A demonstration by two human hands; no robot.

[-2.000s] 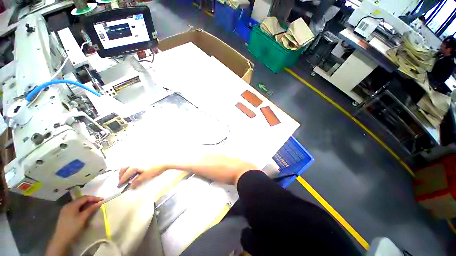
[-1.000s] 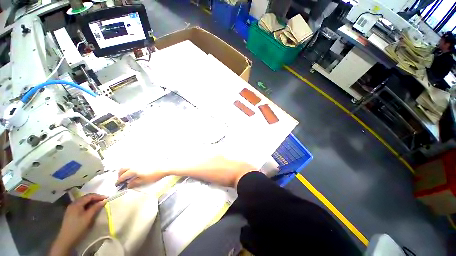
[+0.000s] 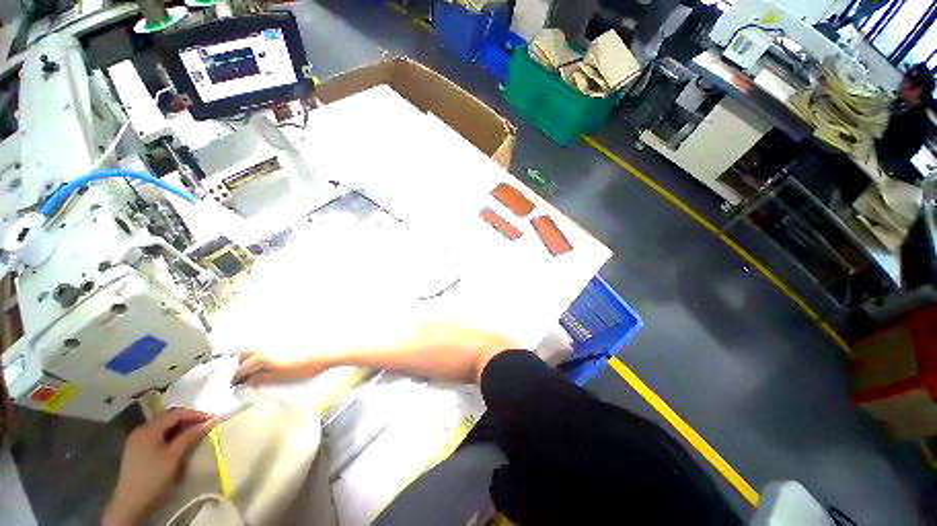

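Observation:
The beige bag body (image 3: 272,452) lies at the table's near edge, below the sewing machine head (image 3: 113,339), with a narrow yellow strip (image 3: 220,462) running down it. My left hand (image 3: 164,447) holds the bag's upper edge at its left, fingertips pinched beside the yellow strip. My right hand (image 3: 269,367) is on the pale material at the bag's top edge, near the machine head; its fingertips are partly lost in glare, so its grip is unclear. The needle area is hidden behind the head.
Three red-brown leather patches (image 3: 553,235) lie at the table's right. A screen (image 3: 236,64) and a cardboard box (image 3: 452,101) stand behind. A blue crate (image 3: 606,316) is below the right edge; a green crate (image 3: 560,103) is on the floor. A person (image 3: 906,123) is far right.
My right hand has moved slightly left along the bag's top edge, and its fingers lie flatter. The pale edge between the hands has shifted slightly. My left hand stays nearly in place.

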